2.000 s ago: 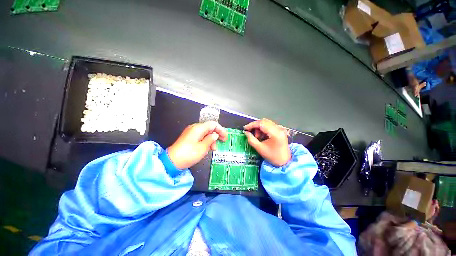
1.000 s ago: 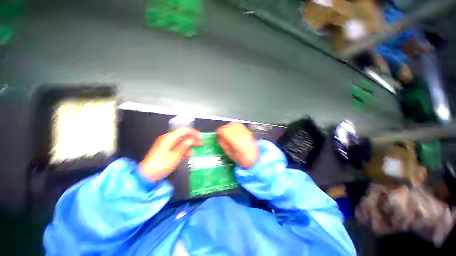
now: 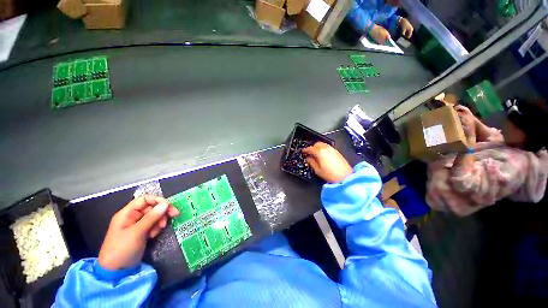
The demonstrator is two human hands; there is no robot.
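Observation:
A green PCB panel (image 3: 210,221) lies on the black bench edge in front of me, with six sections in two rows and a pale band across its middle. My left hand (image 3: 135,228) is at the panel's upper left corner, thumb and fingertips together; whether it holds a small piece I cannot tell. My right hand (image 3: 327,162) reaches into the right component bin (image 3: 298,133), its fingertips among small black components (image 3: 295,159); what they grip is hidden. The left component bin (image 3: 65,231) holds cream-white components (image 3: 41,242).
Beyond the bench, the conveyor belt (image 3: 198,120) carries green panels, one at left (image 3: 81,81) and others at right. A silver-black bag (image 3: 366,129) lies right of the right bin. A person handles a cardboard box (image 3: 437,132) at right. Another person's hands (image 3: 381,33) show across the belt.
My right hand has moved from the panel to the right bin. My left hand stays by the panel's upper left. The view has turned toward the right, showing more of the right side.

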